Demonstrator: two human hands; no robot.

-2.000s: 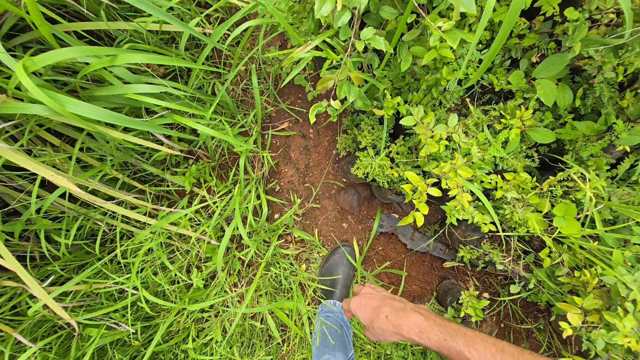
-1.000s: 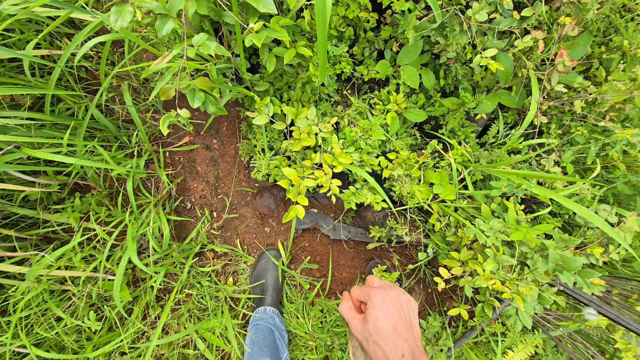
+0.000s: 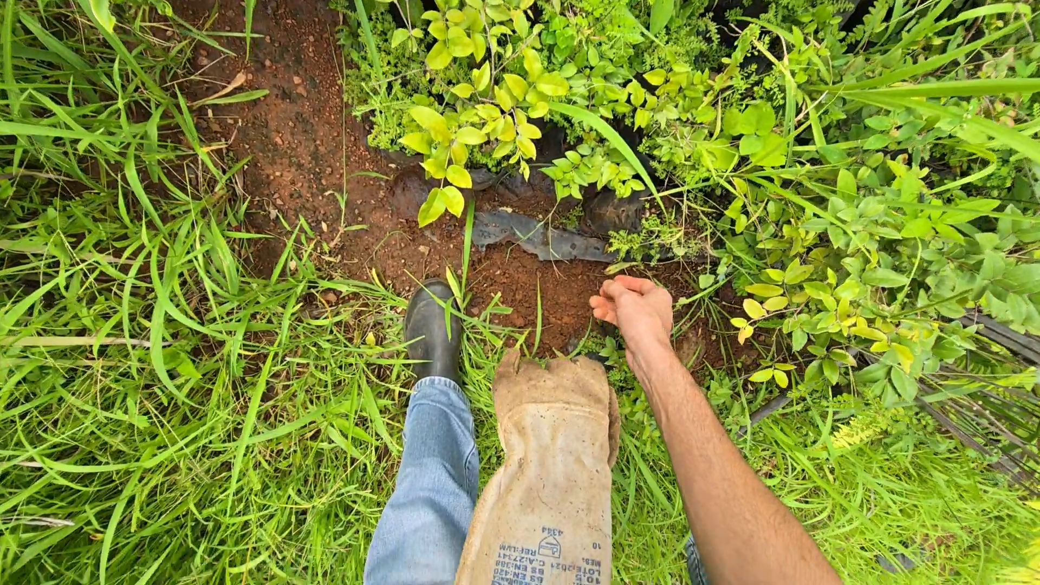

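Observation:
My left hand wears a long, soiled beige work glove with printed writing on its cuff. It points away from me over the grass at the lower middle, and whether its fingers hold anything does not show. Just right of it, my bare right hand hovers near the red soil with its fingers curled and thumb close to them; no object shows between them. Beyond both hands, a torn strip of black plastic sheet lies on the soil, beside dark plastic-wrapped clumps partly hidden by leafy plants.
A black rubber boot stands at the edge of the red soil. Tall grass covers the left side. Dense shrubs fill the upper right, with dark slats or stalks at the right edge.
The gloved left hand has come into view at the lower middle. My right hand is now seen with its fingers curled to the left. The view has shifted.

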